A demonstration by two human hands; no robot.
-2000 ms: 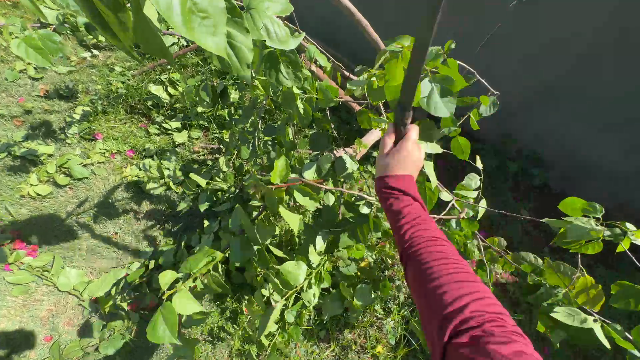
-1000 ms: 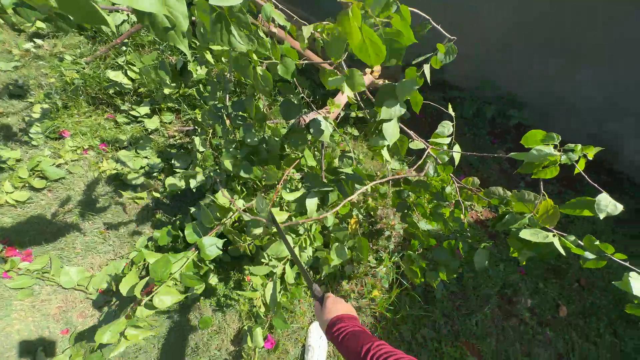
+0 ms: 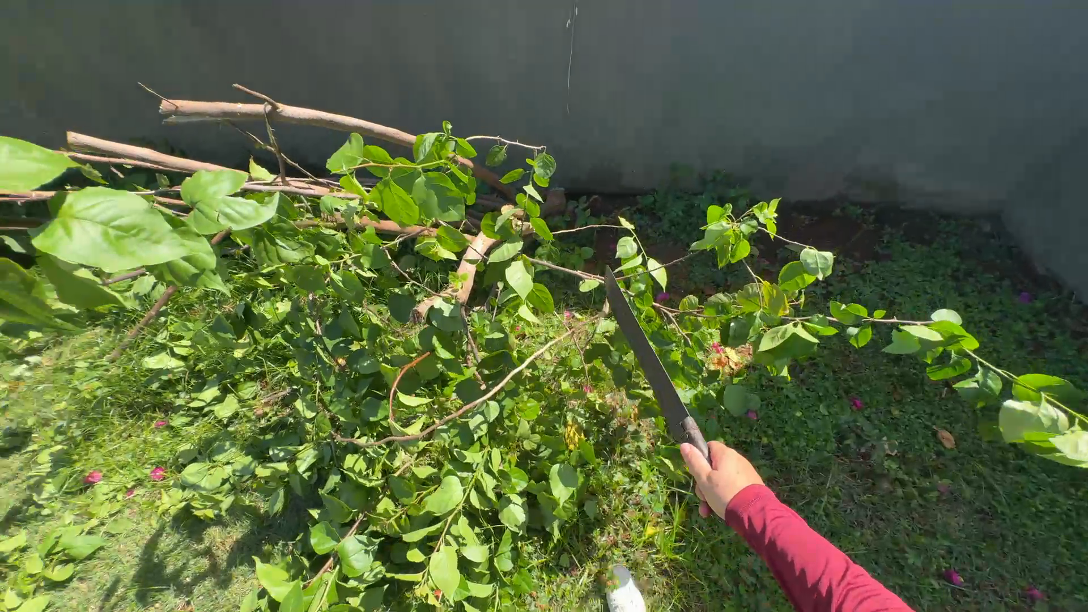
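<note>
My right hand [image 3: 721, 478], in a dark red sleeve, grips the handle of a long dark-bladed machete [image 3: 648, 361]. Its blade points up and to the left, over a heap of leafy cut branches [image 3: 459, 416]. Near the blade's tip, thin green shoots [image 3: 633, 255] stick out of the heap. A bare curved twig [image 3: 476, 404] lies across the leaves left of the blade. My left hand is not in view.
Thick cut branches [image 3: 289, 115] lie along a grey wall [image 3: 731, 93] at the back left. A long leafy shoot [image 3: 901, 323] reaches right over shaded grass. A white shoe tip [image 3: 625, 591] shows at the bottom. Pink petals [image 3: 93, 477] dot the lawn.
The machete was raised, then swung low over the leaves; now it points up and left at the right of the heap. The view has tilted up, showing more wall.
</note>
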